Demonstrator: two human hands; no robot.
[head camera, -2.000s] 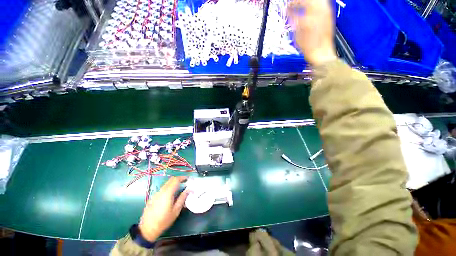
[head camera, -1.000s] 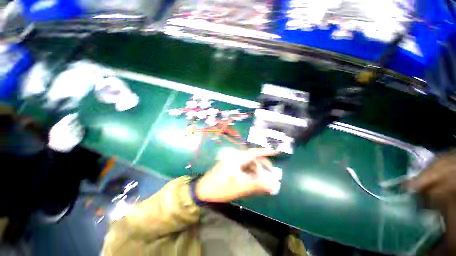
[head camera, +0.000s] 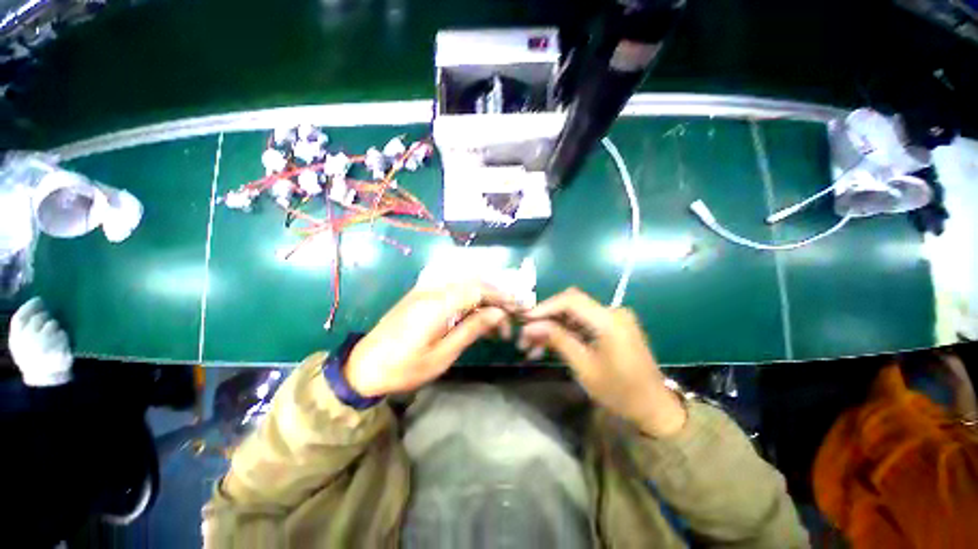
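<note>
My left hand (head camera: 434, 330) and my right hand (head camera: 601, 349) meet over the white housing (head camera: 523, 281) near the front edge of the bench. The housing is mostly hidden under my left hand. My right fingertips pinch close to my left fingertips; what lies between them is too small and blurred to name. A white cable (head camera: 630, 214) curves up from near my right hand. The grey-white screw feeder (head camera: 499, 145) stands just beyond the housing. The black electric screwdriver (head camera: 609, 97) hangs at the feeder's right side.
Wired components (head camera: 332, 177) with red-orange leads lie left of the feeder. A white housing (head camera: 882, 161) with a cable lies at the right. Another white housing (head camera: 67, 206) is at the left, near a white-gloved hand (head camera: 40, 343). A person in orange (head camera: 895, 466) is at the lower right.
The view has turned and tipped down. My right hand has come back from the right side to meet my left hand. A cable now curves beside the feeder, and a housing shows at the right.
</note>
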